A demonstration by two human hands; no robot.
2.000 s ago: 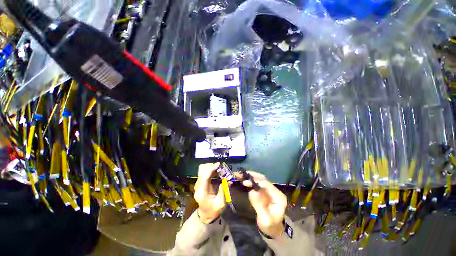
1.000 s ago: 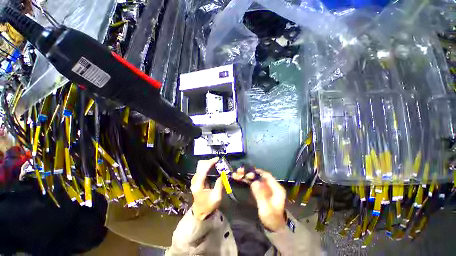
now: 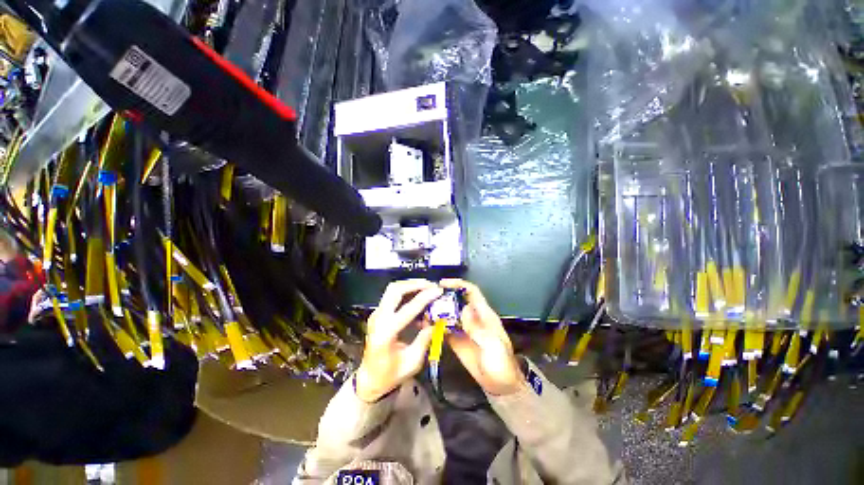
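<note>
My left hand (image 3: 392,339) and my right hand (image 3: 483,343) meet just below the bench's front edge. Their fingertips hold a small silver-black module (image 3: 445,307) between them. A cable tail with a yellow sleeve (image 3: 437,339) hangs down from it. The white screw feeder (image 3: 393,115) stands right above the hands. The black electric screwdriver (image 3: 227,114) with a red strip slants in from the upper left, its tip beside the feeder. Fingers hide part of the module.
Bunches of yellow-sleeved cables (image 3: 114,256) hang at the left. Clear plastic trays (image 3: 720,189) hold more cables at the right. Crumpled plastic film (image 3: 441,57) and dark parts lie behind the feeder on the green mat (image 3: 531,246). A person's red sleeve (image 3: 14,289) shows at the far left.
My right hand has moved left and closed in on the module, so both hands now hold it. The dark piece in my right fingers is no longer separate. The bench view has shifted slightly up.
</note>
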